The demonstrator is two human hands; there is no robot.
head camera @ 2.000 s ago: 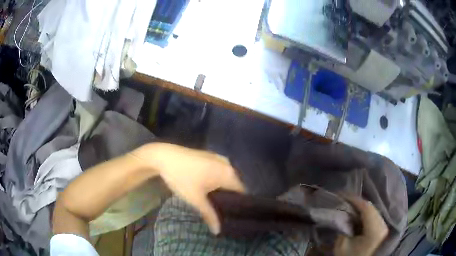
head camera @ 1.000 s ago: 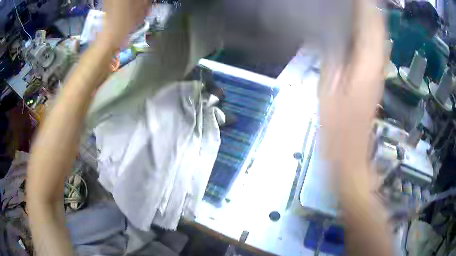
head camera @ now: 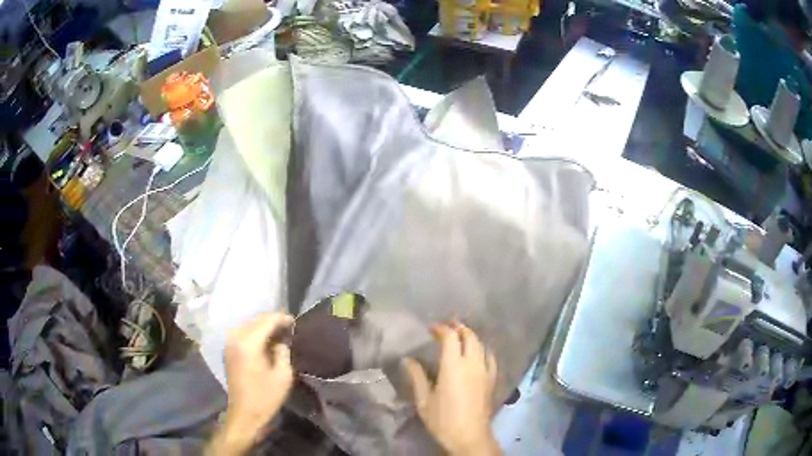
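Note:
A large grey-taupe garment piece [head camera: 445, 232] lies spread over the white table and hangs toward me. A dark brown patch [head camera: 325, 343] with a small yellow-green bit shows in its opening near the front. My left hand [head camera: 258, 374] is at the left edge of that opening, with the cloth edge between thumb and fingers. My right hand [head camera: 456, 387] lies on the cloth right of the opening, fingers spread. A pale green panel [head camera: 260, 134] and off-white cloth [head camera: 227, 258] lie at the left, partly under the grey piece.
The overlock machine [head camera: 712, 307] stands at the right, with thread cones [head camera: 719, 76] behind it. A jar with an orange lid [head camera: 187, 96] and a white cord [head camera: 133, 214] are at the left. Grey cloth [head camera: 151, 410] is piled at lower left. Yellow containers [head camera: 488, 16] stand at the back.
The view has lifted from my lap to the table. The grey garment piece, raised and blurred a second ago, now lies spread over the striped cloth. Both hands have come down to its near part.

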